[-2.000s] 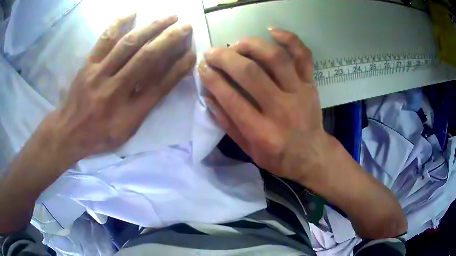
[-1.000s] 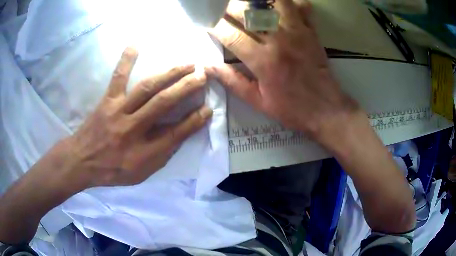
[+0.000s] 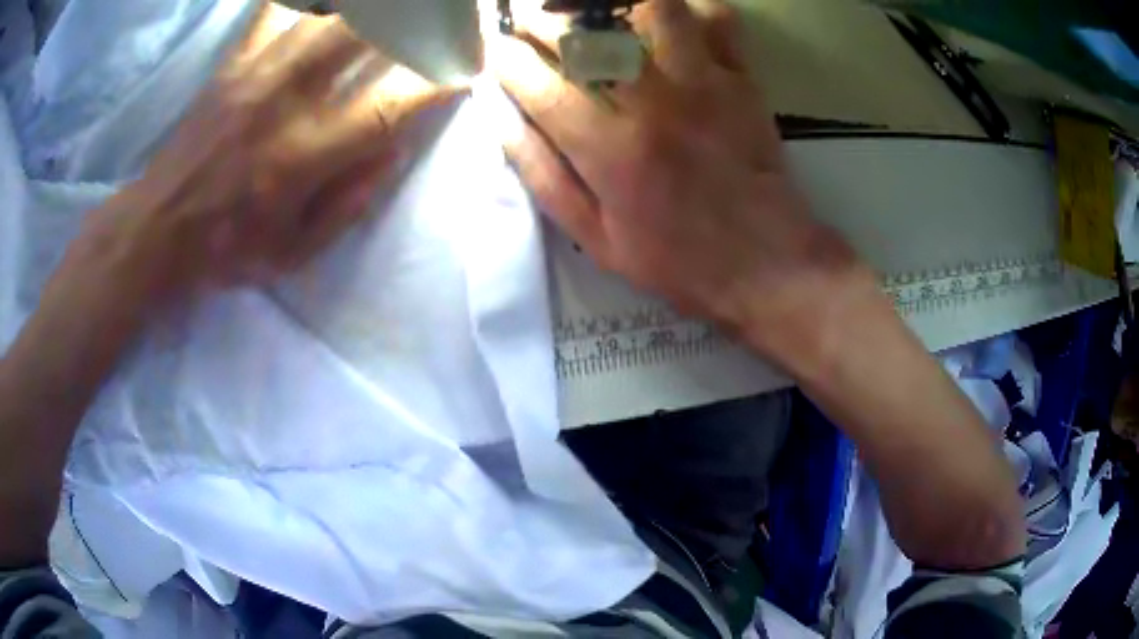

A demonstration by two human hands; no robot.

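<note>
A large white cloth (image 3: 337,387) lies on the machine table and hangs over the lap. A narrow folded strip (image 3: 510,312) runs along its right side up to the needle area. My left hand (image 3: 269,150) is blurred and lies on the cloth, fingertips near the lamp glare. My right hand (image 3: 675,162) is at the strip's right edge, thumb and finger close to the needle area. A pale attachment block (image 3: 602,55) partly covers its fingers. The machine head (image 3: 419,31) shows at the top; glare hides the needle and the fingertips' exact contact.
Black thread snips (image 3: 952,75) lie on the bed at the upper right. A printed ruler (image 3: 625,347) runs along the table's front edge. A yellow box (image 3: 1084,194) stands at the table's right end. Below it, white bundled cloth (image 3: 1062,487) lies by a blue frame (image 3: 806,506).
My left hand has moved up and forward towards the needle area, with the cloth drawn up under it. My right hand has shifted slightly left in view. The strip's lower end hangs more freely.
</note>
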